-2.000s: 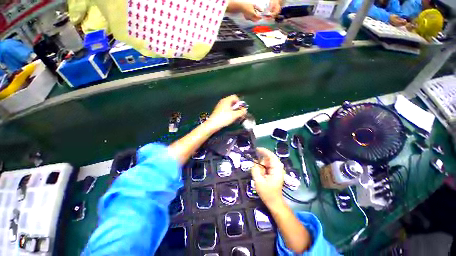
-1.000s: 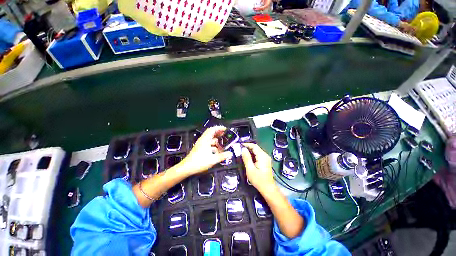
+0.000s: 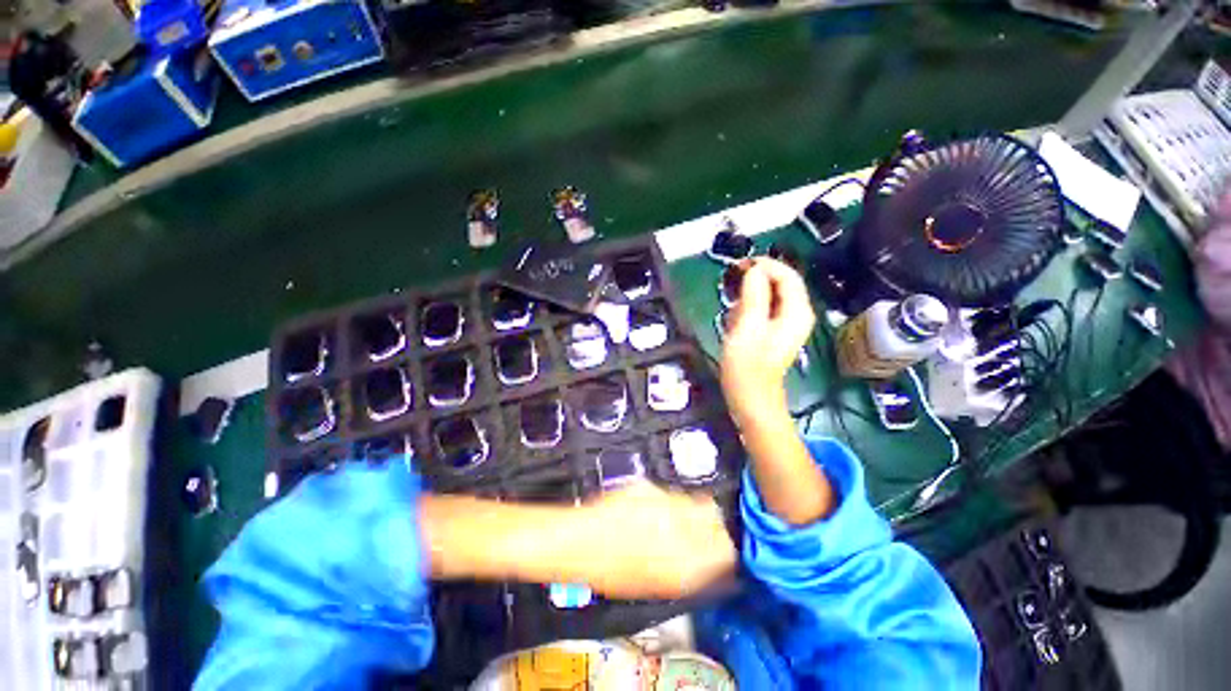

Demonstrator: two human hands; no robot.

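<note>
The black foam compartment tray (image 3: 506, 466) lies in front of me, with watch heads in many pockets. My left hand (image 3: 662, 540) is blurred and reaches across the tray's lower right part; whether it holds anything cannot be told. My right hand (image 3: 767, 324) is right of the tray's upper right corner, over the green bench, fingers bent together near a watch head (image 3: 730, 243); whether something is between them is unclear. A flat black box (image 3: 556, 274) lies on the tray's upper edge. A pale piece (image 3: 614, 321) lies just below it.
Two open watch units (image 3: 483, 219) lie on the dark green belt (image 3: 311, 243). A white tray (image 3: 81, 540) with units stands left. Right are a bottle (image 3: 884, 338), a black fan (image 3: 961, 223), a charger block (image 3: 975, 365) and cables. Blue equipment boxes (image 3: 294, 47) stand beyond the belt.
My hands have parted from the watch head they held together. The left moved down and right across the tray, the right moved up and right. The view has tilted downward.
</note>
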